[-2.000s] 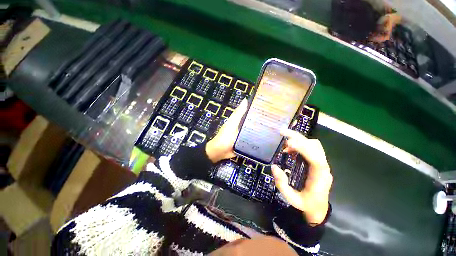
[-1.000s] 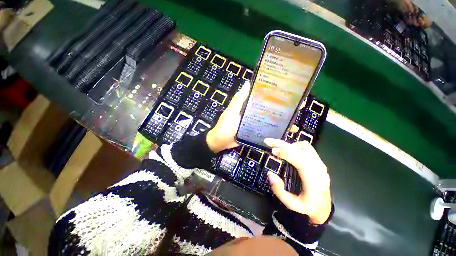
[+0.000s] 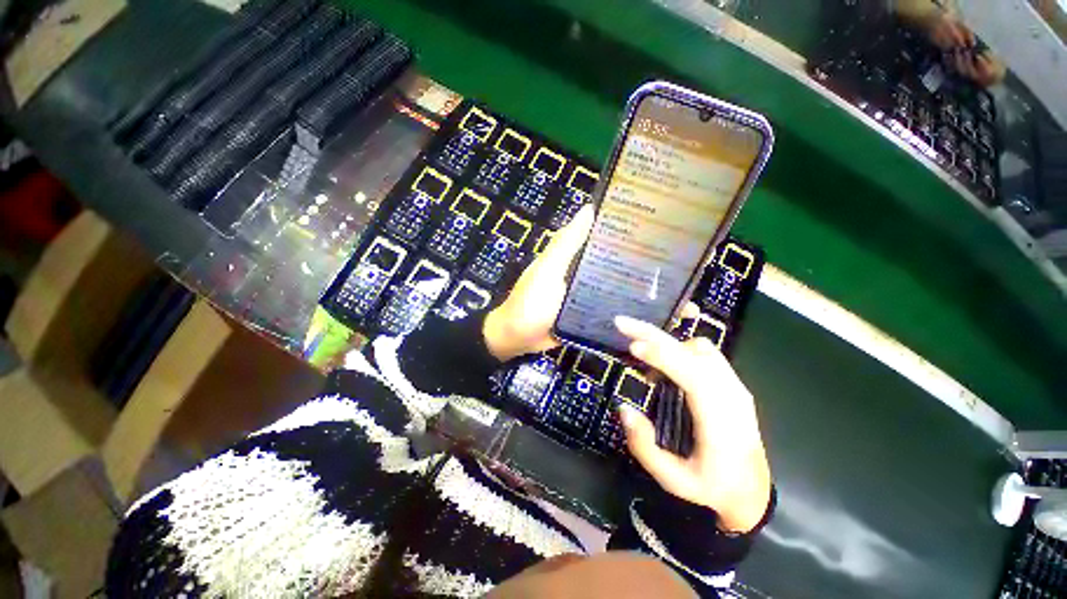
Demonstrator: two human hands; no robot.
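A smartphone [image 3: 665, 222] with a lit screen showing lines of text is held upright in the middle of the view, in a pale case. My left hand [image 3: 541, 293] grips it from its left side and behind. My right hand [image 3: 708, 427] has a finger at the lower part of the screen; its thumb is apart and it holds nothing. Below the phone lies a black tray [image 3: 339, 293] with rows of keypad phone fronts [image 3: 465, 222] with yellow-edged windows. The smartphone and hands hide part of the tray.
Long black stacked trays [image 3: 252, 100] lie at the left, near shiny clear plastic [image 3: 252, 176]. Open cartons [image 3: 176, 410] stand at lower left. A green strip [image 3: 819, 222] runs beyond the tray. Another person's hand [image 3: 954, 35] shows at upper right. A white round object [image 3: 1007, 500] is at the right edge.
The view has shifted, so the smartphone and tray sit higher than at first. The right finger has moved from the screen's right edge onto its lower part. The left hand keeps its hold.
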